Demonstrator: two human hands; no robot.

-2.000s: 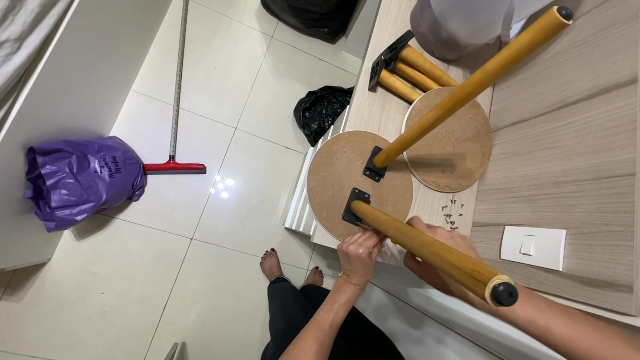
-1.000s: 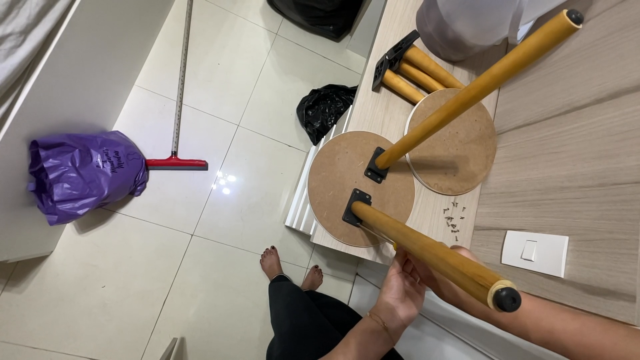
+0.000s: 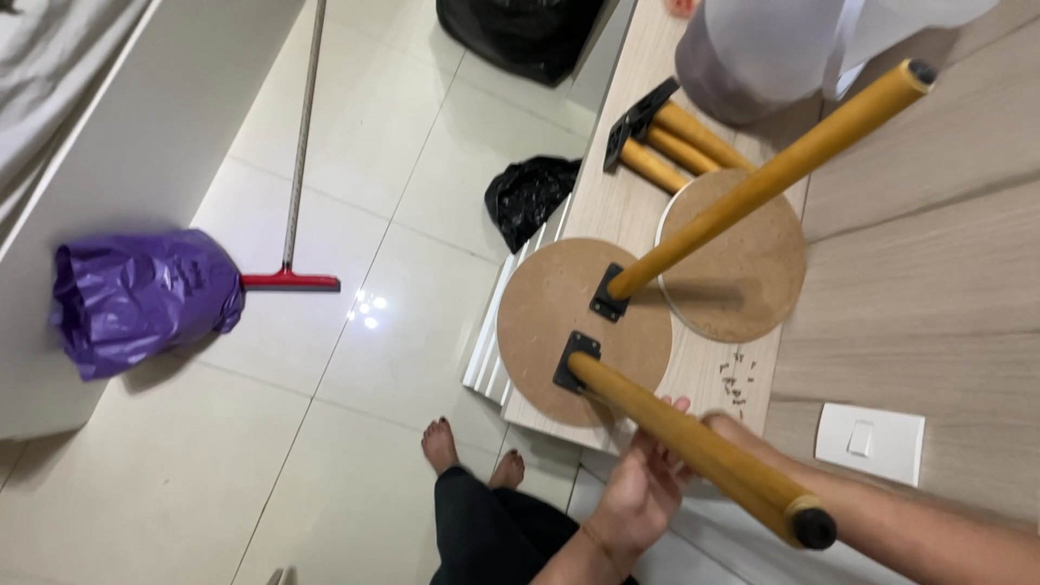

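Observation:
A round fiberboard disc (image 3: 536, 325) lies at the corner of a wood-grain counter. Two yellow wooden legs stand up from it on black brackets: a rear leg (image 3: 780, 175) and a front leg (image 3: 691, 443). My left hand (image 3: 642, 487) is beside and partly behind the front leg, fingers bent and palm showing; whether it holds anything is hidden. My right hand (image 3: 727, 431) lies mostly behind the same leg, so its fingers and grip cannot be seen. Small screws (image 3: 734, 386) are scattered on the counter to the right of the disc.
A second round disc (image 3: 735, 244) and more yellow legs (image 3: 682, 150) with black brackets lie farther back, near a translucent container (image 3: 747, 57). A light switch (image 3: 869, 443) is on the wood-grain panel. Black bags (image 3: 528, 195), a purple bag (image 3: 154, 296) and a squeegee (image 3: 292, 282) are at left.
My left hand has moved from the disc's near edge to the right, beside the front leg, and its palm has turned into view. The disc and its two legs look unmoved.

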